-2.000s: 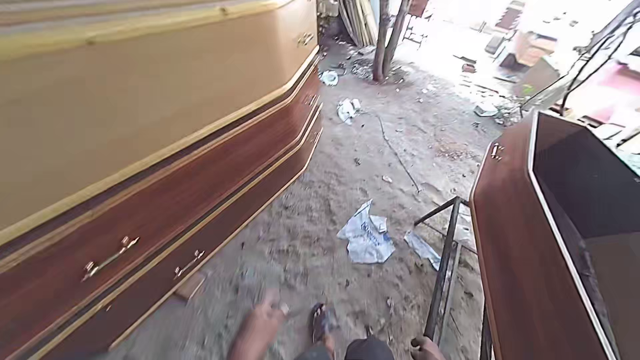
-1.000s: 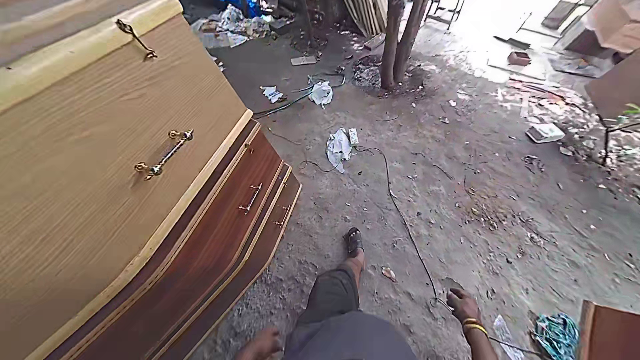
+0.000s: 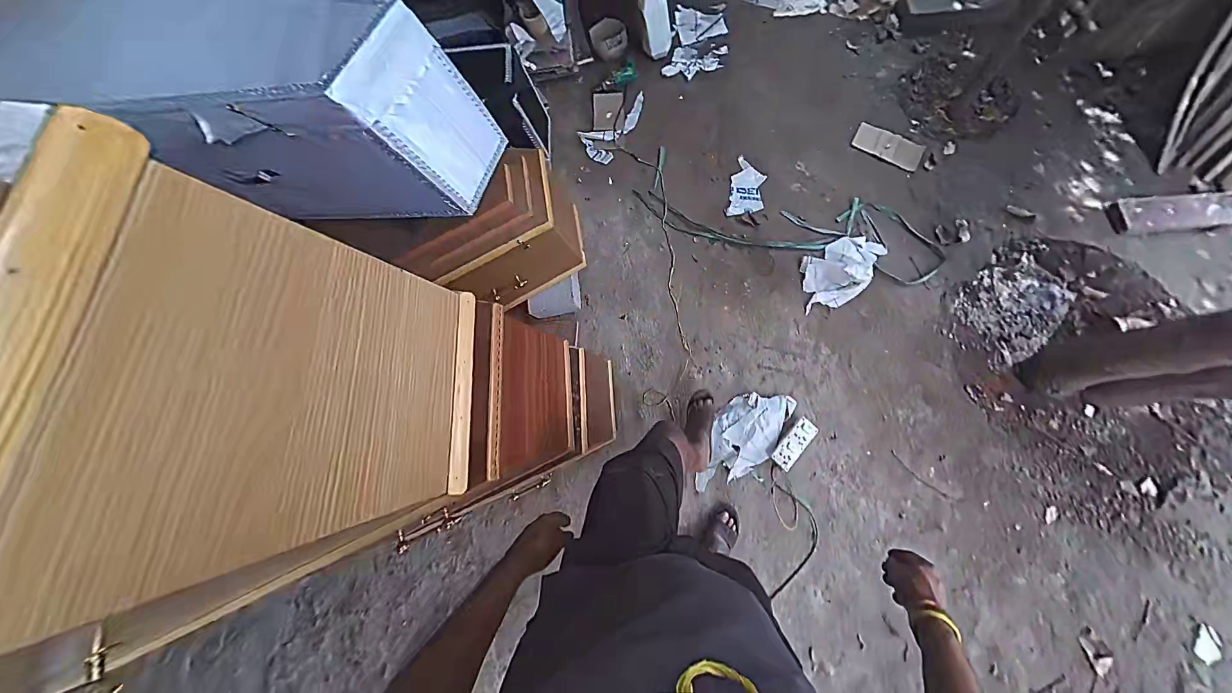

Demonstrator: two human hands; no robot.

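My left hand hangs beside my leg with its fingers curled, near the metal handles on the side of a stack of wooden coffins; it does not appear to touch them. My right hand, with a yellow band at the wrist, is held out over the dirt floor, its fingers curled in and nothing seen in it. A white power strip lies by my feet, next to a crumpled white plastic sheet, and a dark cable runs from it.
Behind the wooden stack stands a grey and white cloth-covered coffin. Green cords and a white plastic scrap lie on the floor ahead. A flat brown block lies farther off. Tree trunks rise at the right.
I have walked forward along the coffins, and the view has turned left. The power strip is now close to my feet. The open coffin seen on the right two seconds ago is out of view.
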